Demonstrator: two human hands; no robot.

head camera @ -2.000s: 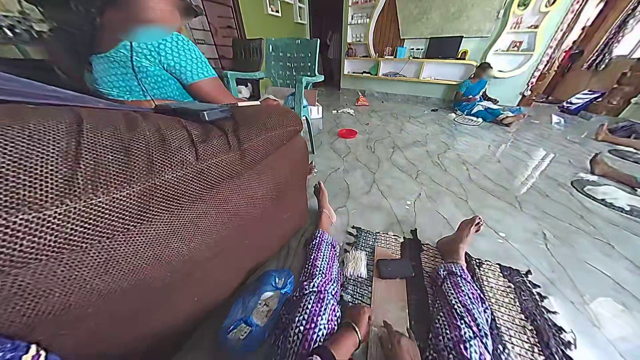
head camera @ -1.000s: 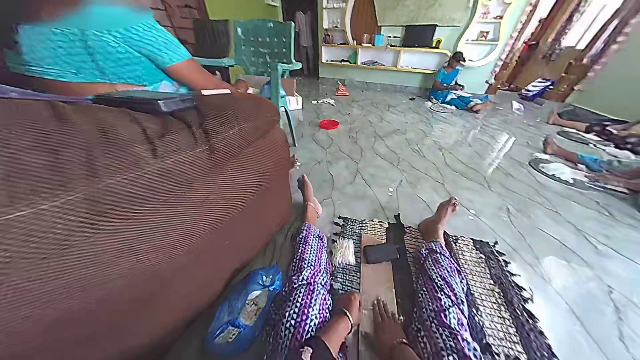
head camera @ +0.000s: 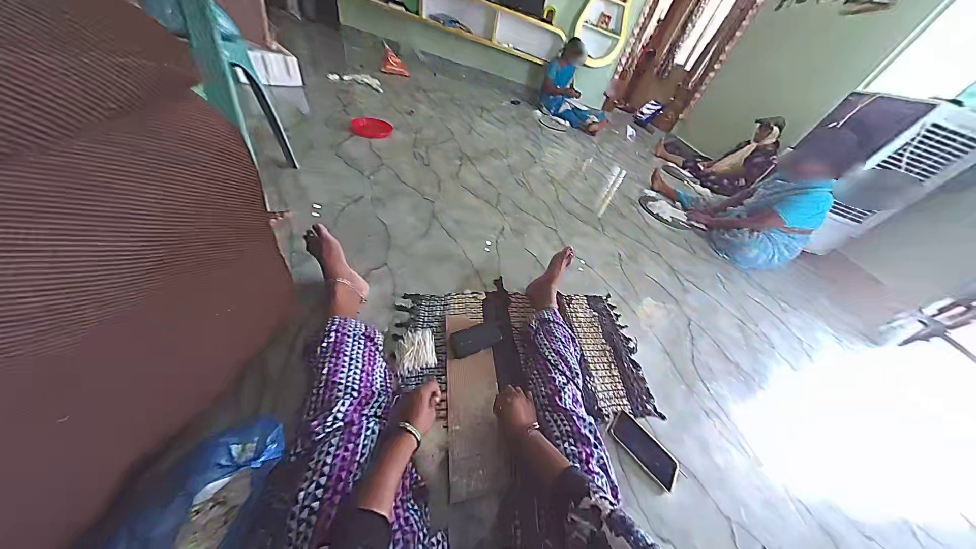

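A flat wooden board (head camera: 473,419) lies lengthwise between my legs, its far part on a woven fringed mat (head camera: 598,335). On the board's far end rests a black rectangular object (head camera: 476,340). Left of it, a bundle of thin whitish sticks (head camera: 416,351) lies on the mat. My left hand (head camera: 419,404), with bangles at the wrist, is curled just left of the board; whether it holds anything small cannot be seen. My right hand (head camera: 516,408) is at the board's right edge with bent fingers, and its palm is hidden.
A blue plastic bag (head camera: 252,450) with pale contents sits by my left leg, near a brown sofa (head camera: 137,267). A smartphone (head camera: 645,450) lies right of my right leg. Ahead are a red tray (head camera: 371,127) and a green chair (head camera: 217,76). Several people sit farther off with round trays.
My right hand, earlier spread flat on the board, is now curled at its right edge. The view has turned right and down, bringing the smartphone and more of the seated people into sight.
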